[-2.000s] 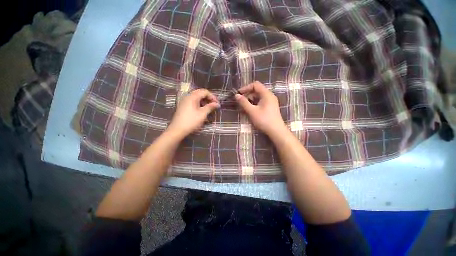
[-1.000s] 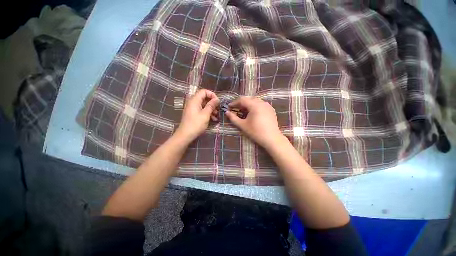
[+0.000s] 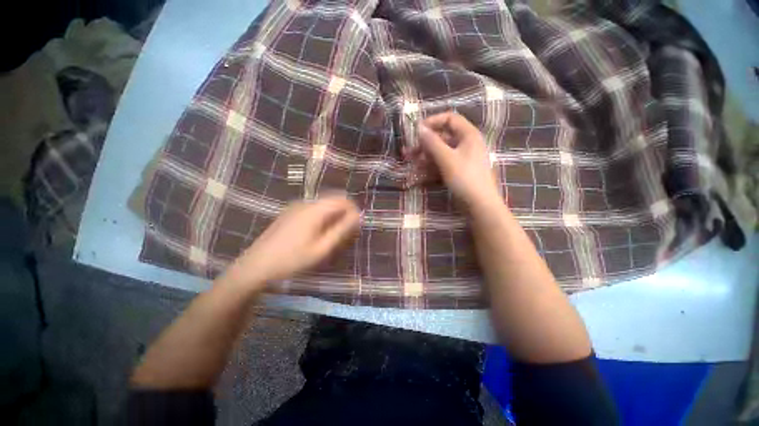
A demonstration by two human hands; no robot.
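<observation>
The jacket lies with its brown plaid lining (image 3: 533,187) up, its near edge curving along the table's front. A small striped strip (image 3: 295,174) shows left of the middle, off-line with the checks. My left hand (image 3: 304,237) is blurred above the lining's lower left-middle, its fingers curled; whether it holds anything cannot be told. My right hand (image 3: 453,154) is above the middle of the lining, its thumb and fingertips close together. A small dark thing shows at these fingertips, too unclear to name.
The pale blue table (image 3: 657,320) shows around the jacket. Tan and plaid garments (image 3: 71,158) are heaped at the far left. A blue crate (image 3: 641,391) is below the table edge at the right. The wearer's dark lap (image 3: 387,374) is at the table's front edge.
My hands were close together at the middle of the lining. My left hand has moved down and left, my right hand up and right, so they are now apart.
</observation>
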